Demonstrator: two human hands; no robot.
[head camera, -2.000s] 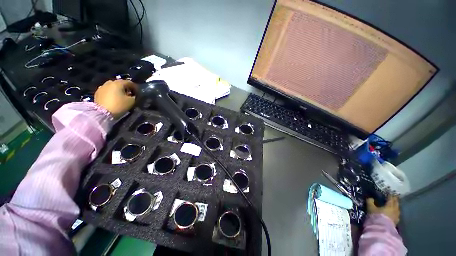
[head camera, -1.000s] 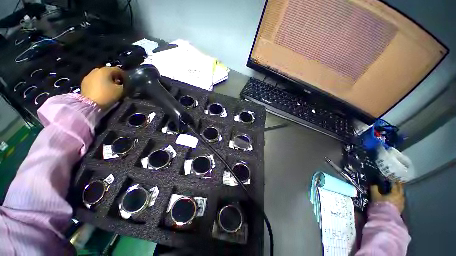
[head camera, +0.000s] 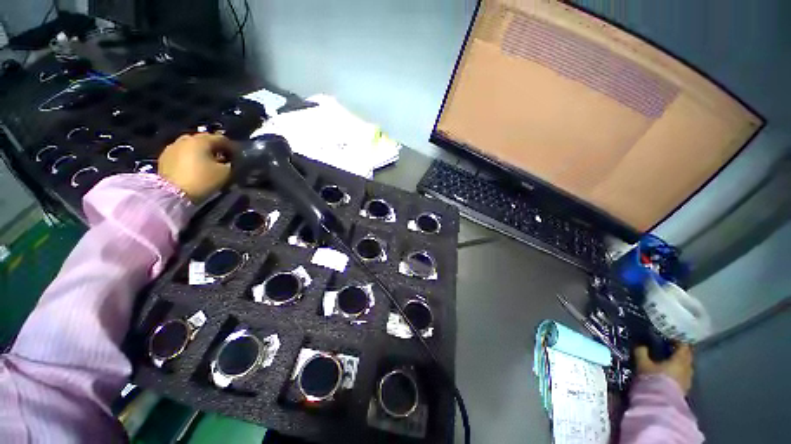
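Observation:
A black foam tray (head camera: 269, 325) holds round dark-faced watch units, such as this front one (head camera: 320, 376), with small white labels beside many of them. A black barcode scanner (head camera: 290, 178) lies over the tray's back part, its cable running to the front edge. My left hand (head camera: 195, 165) is curled at the scanner's round head at the tray's back left; whether it grips the scanner is hidden. My right hand (head camera: 666, 366) is closed over the black mouse (head camera: 661, 345) at the right, partly hidden from view.
A monitor (head camera: 581, 113) shows an orange spreadsheet above a black keyboard (head camera: 520, 212). White papers (head camera: 325, 134) lie behind the tray. A blue-topped notebook (head camera: 577, 381), thin metal sticks (head camera: 583, 316), a blue holder (head camera: 637, 264) and a white basket (head camera: 676, 312) are at the right. Another tray (head camera: 147, 117) is at the back left.
The dense rows on the monitor now fill only the upper part of the sheet, with blank area below. The camera view has shifted slightly. Both hands and the scanner stay about in place.

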